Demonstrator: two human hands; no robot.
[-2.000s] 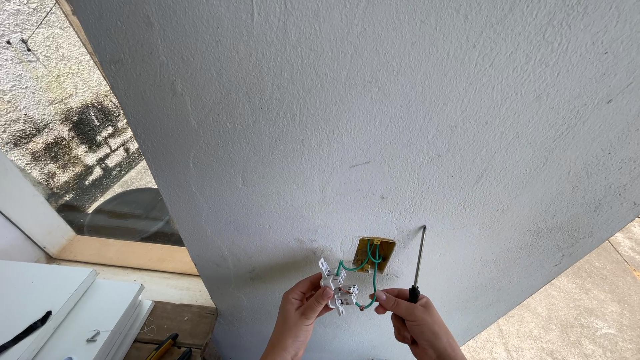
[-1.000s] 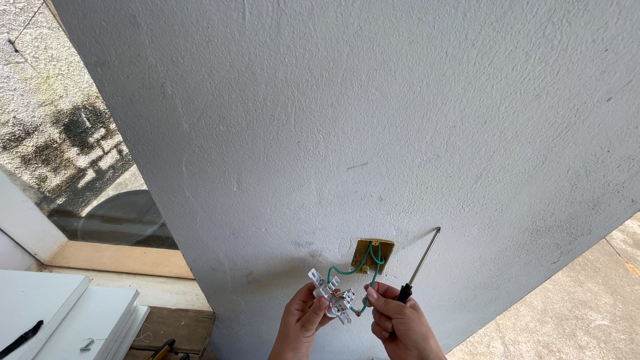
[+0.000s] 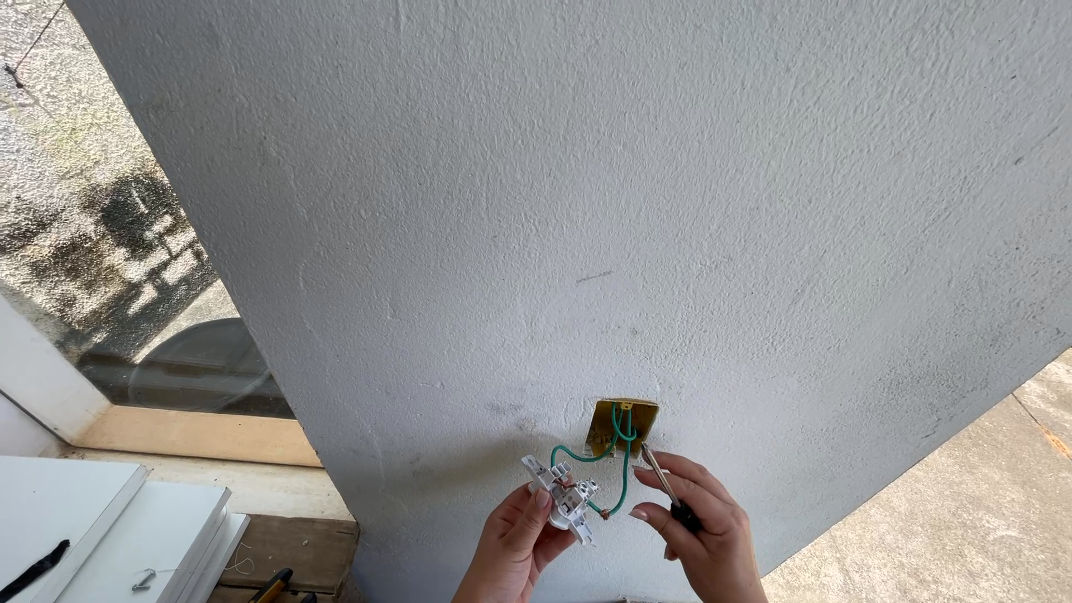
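Observation:
My left hand (image 3: 521, 529) grips a white plastic electrical outlet module (image 3: 569, 501) by its frame, below and left of a yellow wall box (image 3: 601, 427) set into the wall. Two green wires (image 3: 626, 479) come out of the box; one loops left to the module, the other drops to its right side, where bare copper shows. My right hand (image 3: 703, 519) holds a screwdriver (image 3: 662, 476) by its black handle, its shaft pointing up and left toward the box's lower right corner. Thumb and index finger are apart, off the wire.
White boards (image 3: 176, 523) are stacked at the lower left, with a screw (image 3: 144, 579) and a black item (image 3: 33, 574) on top. Beside them a wooden surface (image 3: 293, 548) bears a yellow and black tool (image 3: 272, 586). A window (image 3: 201, 368) is at the left.
My right thumb and index finger have let go of the green wire. The screwdriver has swung from pointing up and right to up and left. My left hand keeps hold of the module.

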